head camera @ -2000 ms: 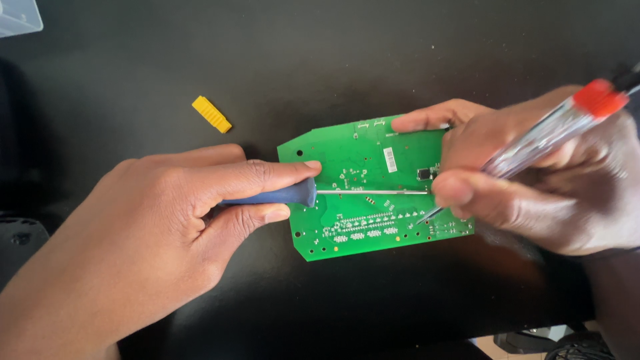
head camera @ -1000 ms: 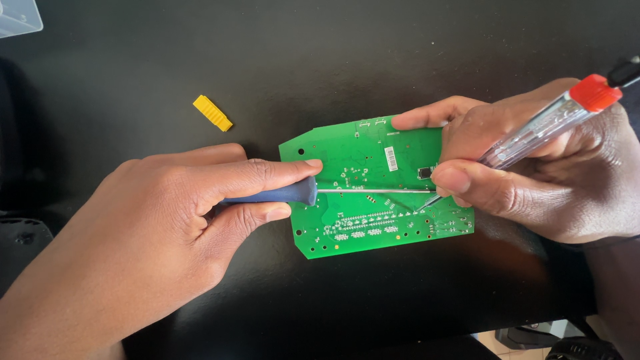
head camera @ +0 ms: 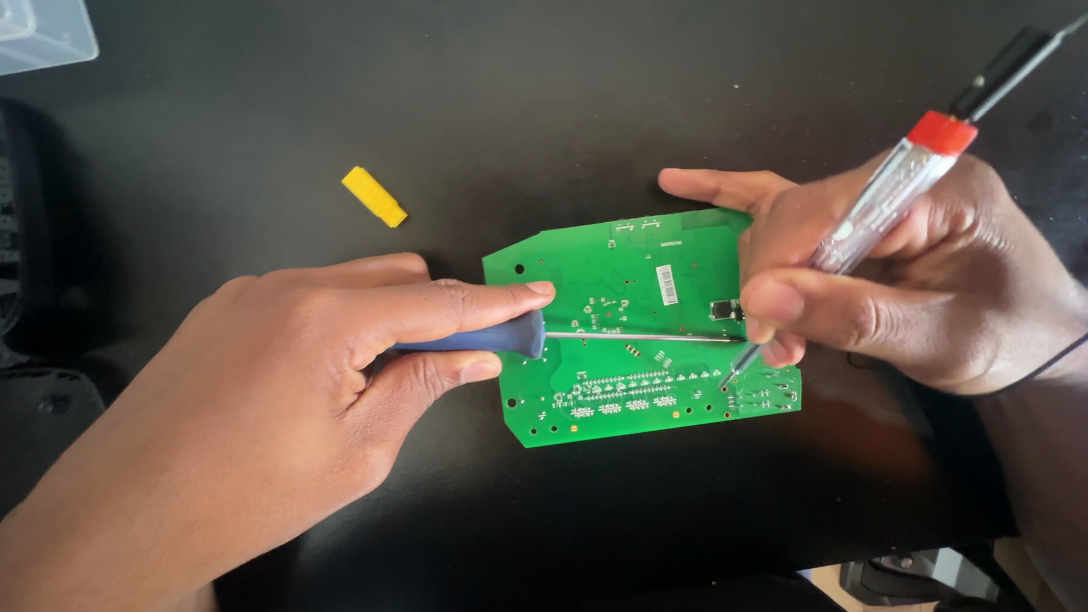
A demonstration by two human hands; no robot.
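A green printed circuit board [head camera: 595, 255] lies on a dark table, with small components, a barcode label and drilled holes on its face. My left hand [head camera: 374, 357] grips the blue handle of a screwdriver [head camera: 510, 334], its metal shaft lying across the board toward the right. In my right hand [head camera: 884, 272] is a clear pen-shaped probe [head camera: 884, 200] with a red collar and black top, apparently a voltage tester. Its thin metal tip points down at the board's lower right, near a hole. The fingers of my right hand cover part of the board's right side.
A yellow ribbed plastic piece [head camera: 375, 196] lies on the dark table [head camera: 544, 102] above my left hand. A clear plastic container [head camera: 51, 38] stands at the top left corner. Dark objects show along the left edge, and metallic and black items sit below the table's lower right edge.
The probe tip has shifted on the lower right of the board. My right forefinger or another outstretched finger has lifted off the board's top edge. The left hand keeps its hold.
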